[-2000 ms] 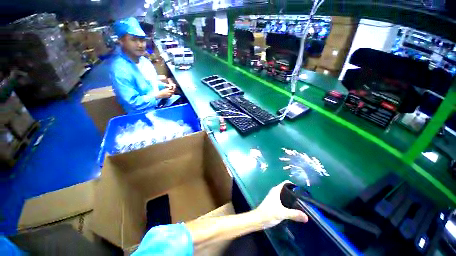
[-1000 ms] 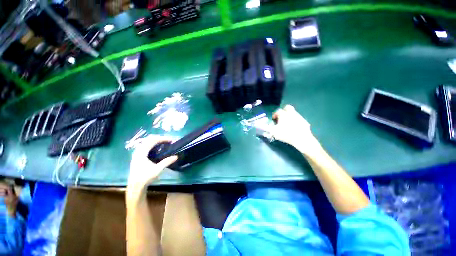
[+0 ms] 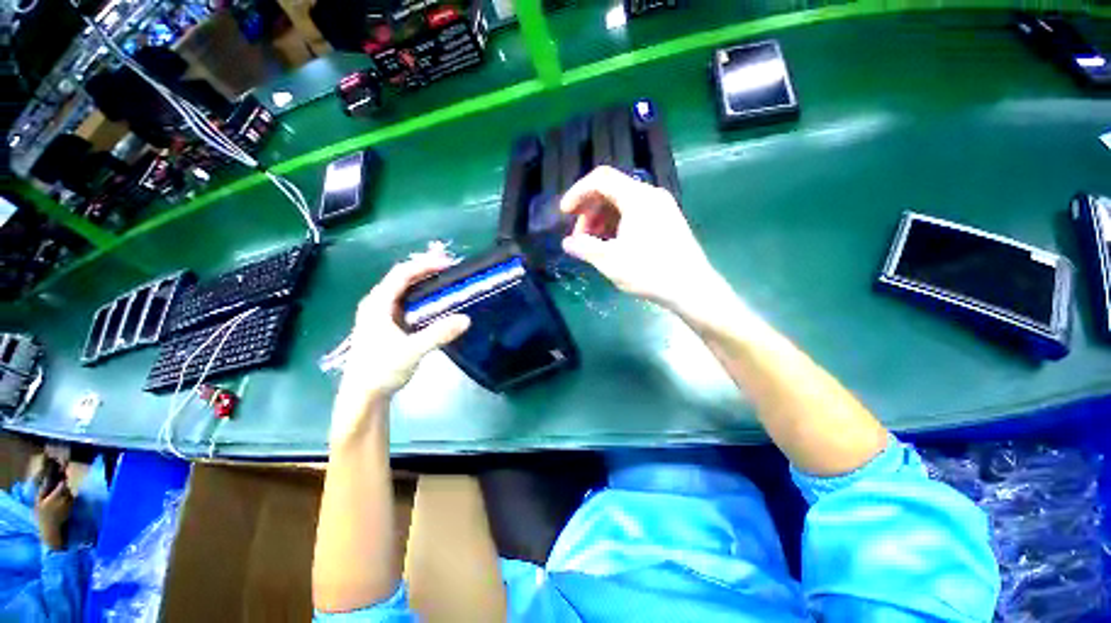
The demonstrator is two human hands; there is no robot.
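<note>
My left hand (image 3: pixel 387 331) grips a dark tablet-like unit (image 3: pixel 518 341) by its left side, tilted above the bench, with a blue strip along its upper edge. My right hand (image 3: pixel 640 237) is raised just right of the unit, in front of a row of black covers (image 3: pixel 563 158) standing on edge. Its fingers are curled; whether they pinch something small cannot be told. Crinkled clear film lies on the green mat below my right hand. Small white parts (image 3: pixel 335 355) show beside my left hand, which partly hides them.
Two black keyboards (image 3: pixel 219 347) with white cables and a slotted tray (image 3: pixel 137 319) lie at left. Smaller devices (image 3: pixel 344 186) stand beyond. A tablet (image 3: pixel 975 282) lies at right. A green rail (image 3: pixel 548 61) crosses behind. A carton (image 3: pixel 262 535) and blue bins sit below the bench edge.
The view has swung from the left side to the bench in front. My right hand has moved up and left from the clear film towards the unit. The unit's dark face now tilts more into view.
</note>
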